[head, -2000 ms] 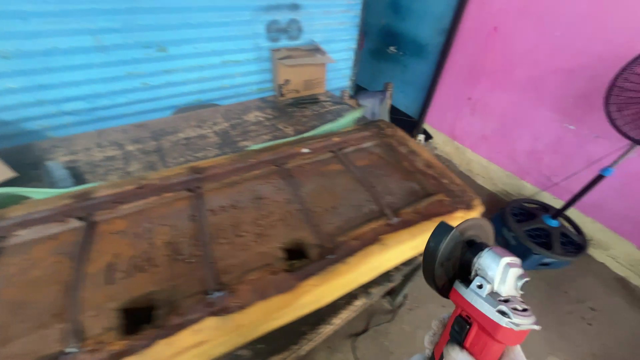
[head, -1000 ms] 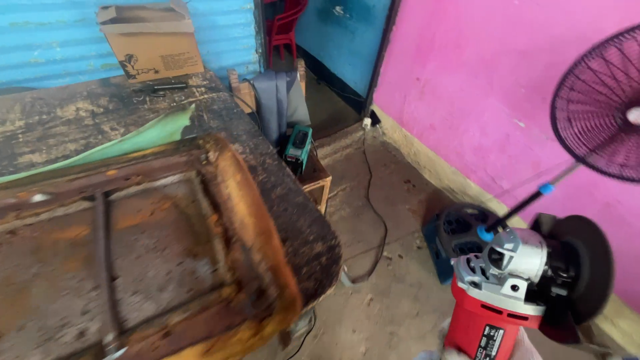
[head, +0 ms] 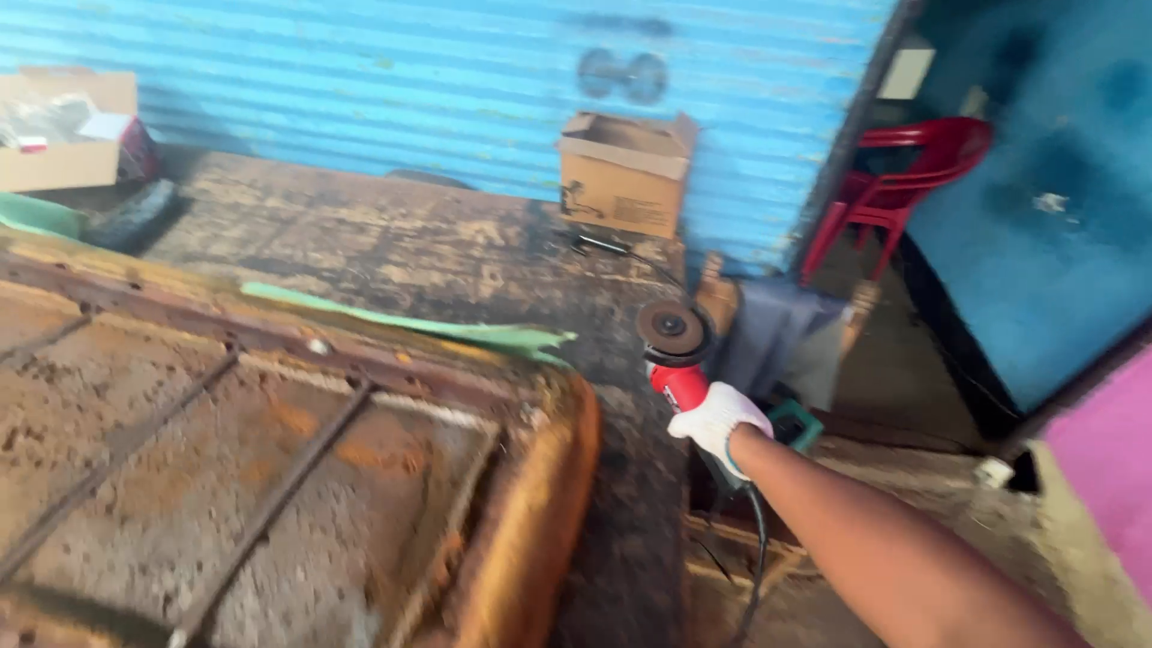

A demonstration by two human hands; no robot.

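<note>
My right hand (head: 723,427), in a white work glove, grips the body of a red angle grinder (head: 679,382) over the right edge of the dark, worn wooden table (head: 621,504). The grinder's brown disc (head: 670,327) faces up toward me, with its black guard around the lower side. From the hand a black power cord (head: 760,549) hangs down beside the table. To the left, a rusty seat frame with metal bars and yellow foam edging (head: 531,504) lies on the table, apart from the grinder. My left hand is out of view.
An open cardboard box (head: 621,184) stands at the table's back right, near a small black corded item (head: 603,243). Another open box (head: 58,166) is at far left. Green fabric (head: 423,328) runs behind the frame. Right of the table are a green tool (head: 792,427), a draped chair (head: 765,328) and a red plastic chair (head: 909,180).
The grinder has moved from over the floor near the fan to the table's right edge, still in my right hand. The view has swung left since one second ago.
</note>
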